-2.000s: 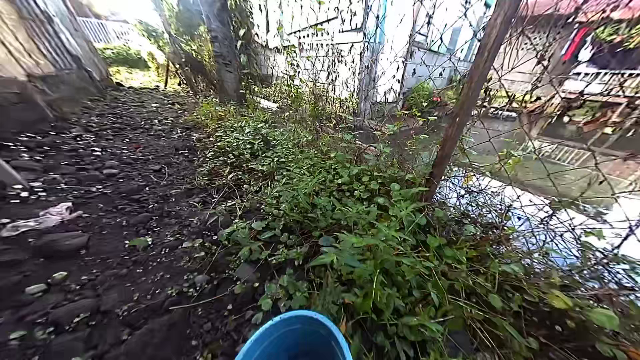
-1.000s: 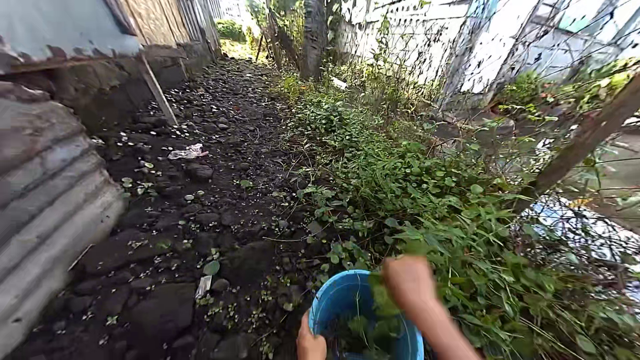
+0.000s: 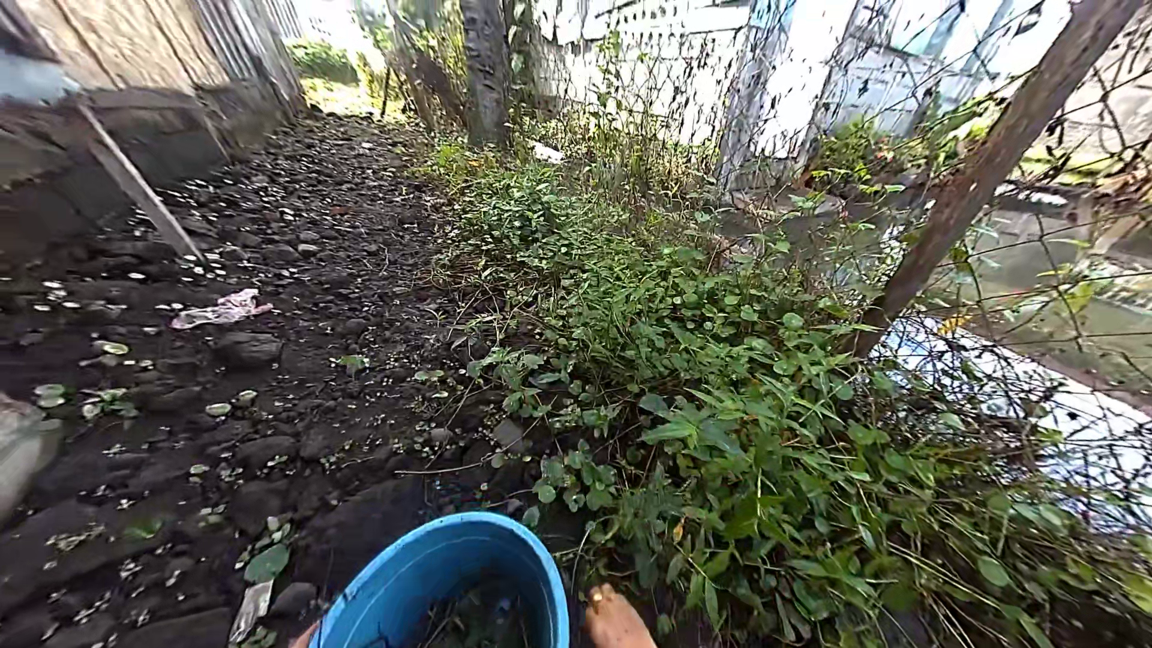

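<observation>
A blue plastic bucket [image 3: 441,576] is at the bottom edge, with dark, leafy bits low inside it. Only a sliver of my left hand [image 3: 304,637] shows, against the bucket's left side, holding it. Just right of the bucket, beside the low leaves, is a small skin-coloured part that looks like my right hand [image 3: 619,619]; the frame cuts it off, so its grip is hidden. Green leafy weeds [image 3: 684,360] grow thickly in front of the bucket and to its right.
Dark stony soil [image 3: 360,387] runs along the left, with a pinkish scrap [image 3: 221,309] and a leaning stick [image 3: 139,184]. A slanted wooden post [image 3: 981,180] and wire mesh stand at right, with water [image 3: 1093,333] beyond. A tree trunk [image 3: 486,72] rises ahead.
One second ago my right hand was over the bucket's opening with green leaves; now the skin-coloured part is low at its right side. The view has swung about.
</observation>
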